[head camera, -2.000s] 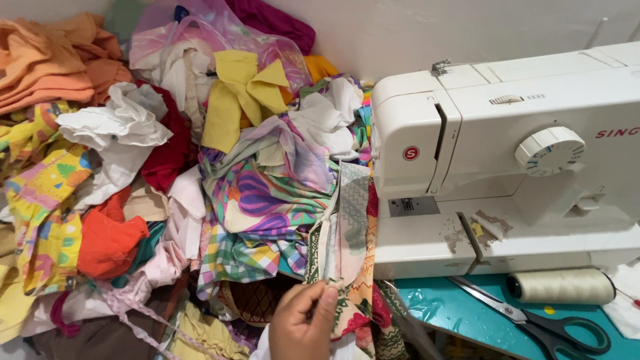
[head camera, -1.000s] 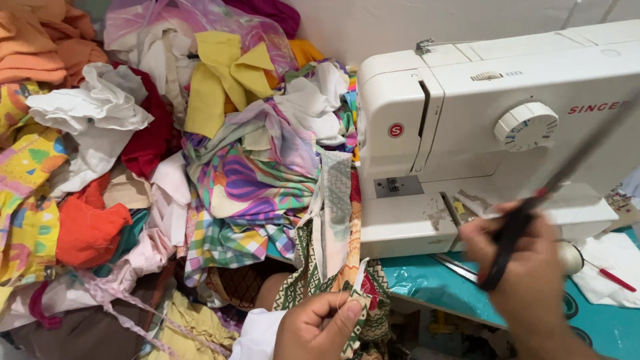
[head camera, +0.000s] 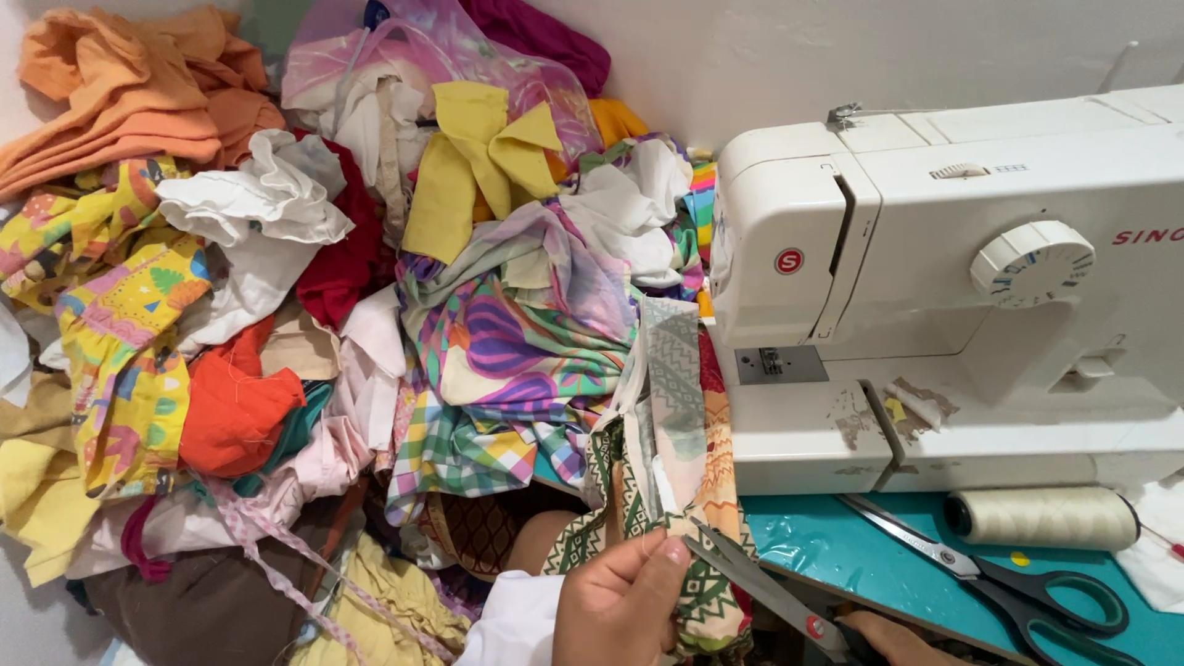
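My left hand (head camera: 622, 597) pinches the edge of a green-and-cream patterned fabric (head camera: 708, 592) at the bottom centre. Partly out of view at the bottom right, my right hand (head camera: 893, 640) holds dark-handled scissors (head camera: 763, 585). Their blades point up and left, with the tips at the fabric beside my left thumb; whether they cut into it cannot be told. A pale strip with a faded zigzag pattern (head camera: 673, 379) runs up from the pinched edge, left of the white Singer sewing machine (head camera: 795, 416).
A heap of mixed fabrics (head camera: 527, 342) spreads over the left half. On the teal surface (head camera: 805, 536) below the machine lie a second pair of scissors (head camera: 994, 578), a cone of cream thread (head camera: 1045, 518) and a white cloth (head camera: 1156, 536) with a red-handled tool (head camera: 1177, 549).
My right hand, out of view two seconds ago, came in with the scissors raised before the machine; it is now lower, with the blades at the fabric. My left hand still pinches the fabric.
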